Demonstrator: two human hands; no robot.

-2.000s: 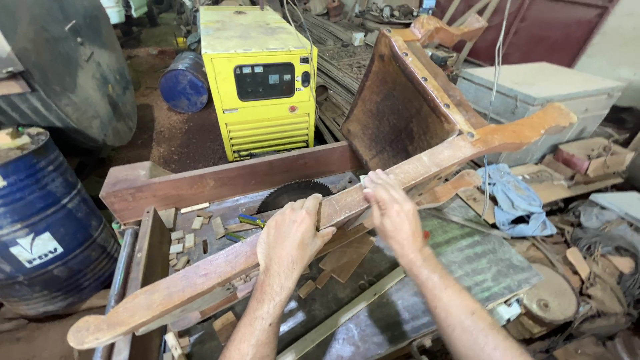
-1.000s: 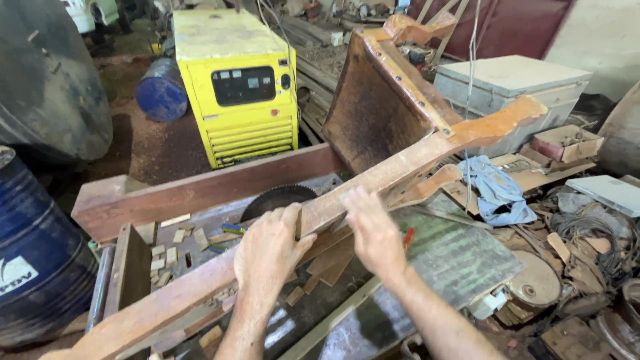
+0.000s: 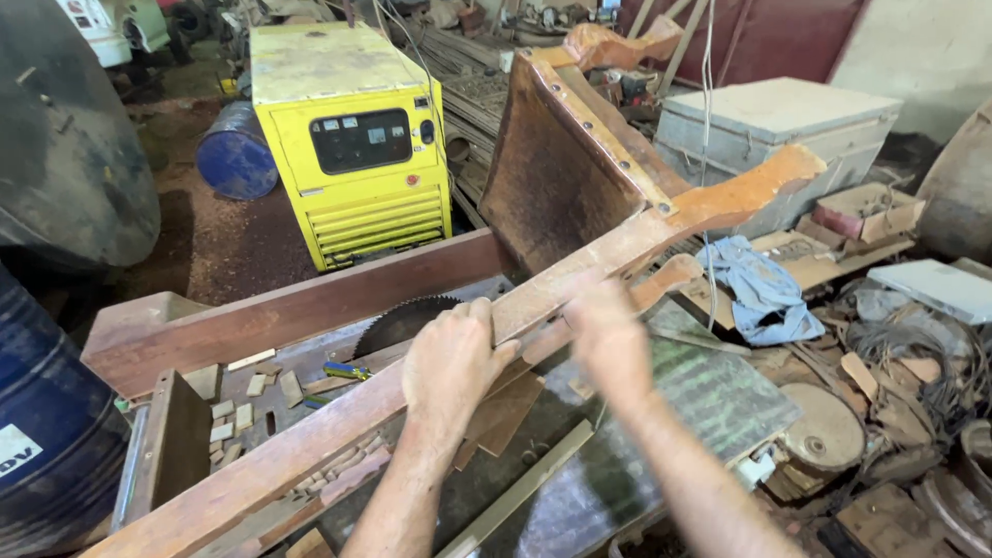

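A long wooden chair rail [image 3: 310, 457] crosses the view diagonally, joined to a frame with a studded brown leather panel [image 3: 566, 163] and shaped wooden ends. My left hand [image 3: 452, 360] is wrapped around the rail near its middle, thumb on the near side. My right hand [image 3: 604, 333], blurred, is at the rail's near edge, farther up to the right; whether it holds anything cannot be told. Beneath the rail lie thin wooden boards [image 3: 504, 418]. Behind my left hand a circular saw blade [image 3: 403, 322] rises from the table, with a blue and yellow tool handle [image 3: 346, 370] beside it.
Small wooden offcuts [image 3: 244, 416] lie on the saw table at left, bordered by a thick wooden beam [image 3: 310, 298]. Beyond stands a yellow machine cabinet [image 3: 364, 201]. A blue drum [image 3: 54, 418] is at left; a blue cloth [image 3: 763, 291], cables and scrap are at right.
My right hand has moved from the rail's upper face to its near edge. My left hand still grips the rail. The view has shifted slightly.
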